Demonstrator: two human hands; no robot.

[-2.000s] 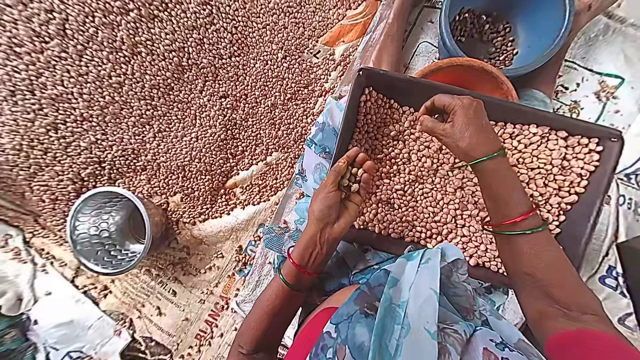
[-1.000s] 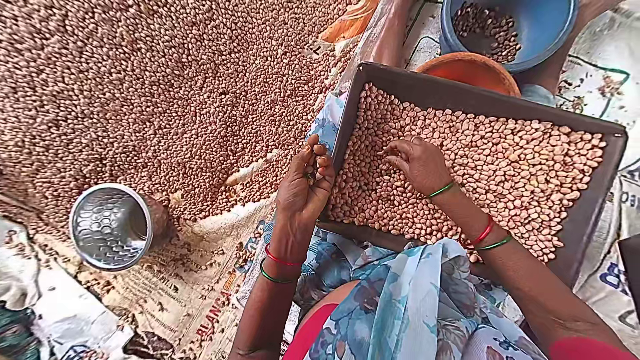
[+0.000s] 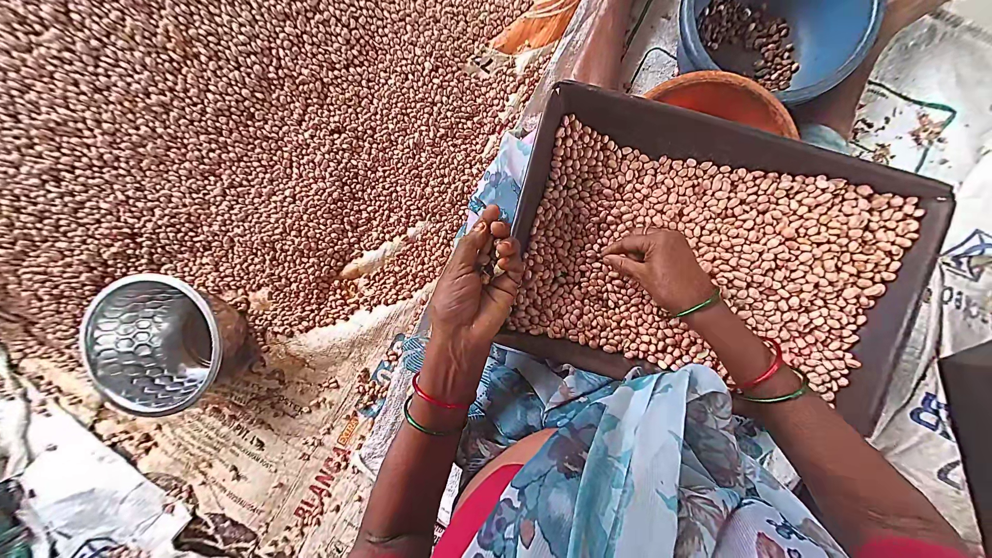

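A dark rectangular tray [image 3: 744, 159] rests tilted on my lap, holding a spread layer of pinkish-brown nuts or beans [image 3: 783, 232]. My left hand [image 3: 477, 291] is palm up with curled fingers at the tray's left edge, cupping a few small pieces that the fingers partly hide. Over the left part of the layer is my right hand [image 3: 659, 267], its thumb and fingertips pinched close to the beans; whether a piece is between them cannot be told.
A large heap of similar beans [image 3: 232, 139] covers the sheet at left. A metal tumbler [image 3: 151, 345] lies near its lower edge. Beyond the tray are an orange bowl [image 3: 725, 97] and a blue basin [image 3: 841, 46] with darker pieces. Printed sacks [image 3: 310, 465] lie beneath.
Two seconds ago my left hand was over the tray's left edge with its palm more open; it has moved left and its fingers have curled. My right hand has moved left and down over the beans.
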